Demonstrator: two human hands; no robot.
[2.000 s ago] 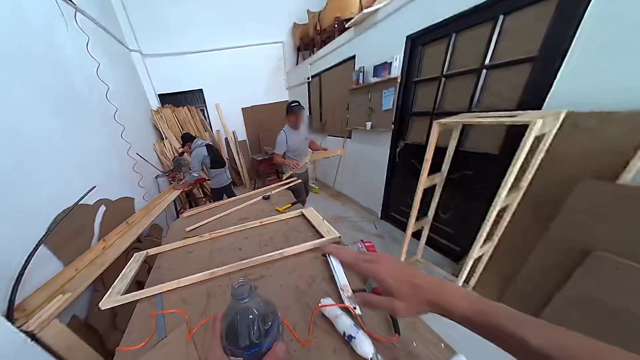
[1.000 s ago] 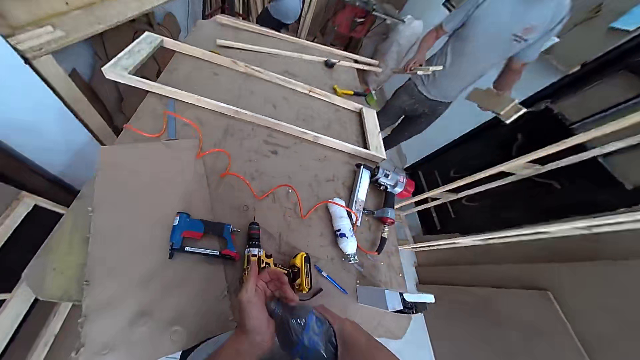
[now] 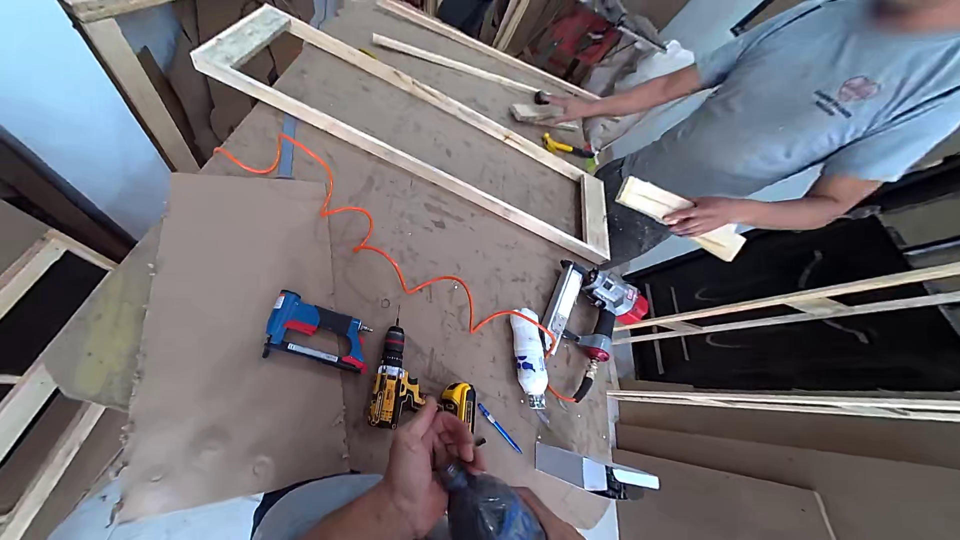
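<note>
My left hand (image 3: 416,469) curls its fingers at the neck of a clear plastic bottle (image 3: 491,510) at the bottom centre. My right hand (image 3: 541,516) is beside the bottle, mostly hidden behind it; its grip cannot be made out. Just beyond my fingers lie a yellow and black cordless drill (image 3: 390,386) and a blue pen (image 3: 499,427). A blue and red pneumatic stapler (image 3: 315,330) lies to the left. To the right are a white bottle with blue marks (image 3: 529,356) and a grey and red pneumatic nailer (image 3: 611,296).
A rectangular wooden frame (image 3: 390,150) spans the worktable. Across it, a person (image 3: 750,112) holds a short board (image 3: 679,217) and touches another wood piece (image 3: 536,114). A yellow hammer (image 3: 566,146), an orange coiled hose (image 3: 382,251) and a cardboard sheet (image 3: 232,337) are on the table.
My right hand, stretched over the table two seconds ago, is now beside the bottle. The view has tilted strongly downward. The other person now reaches one hand to the wood on the table.
</note>
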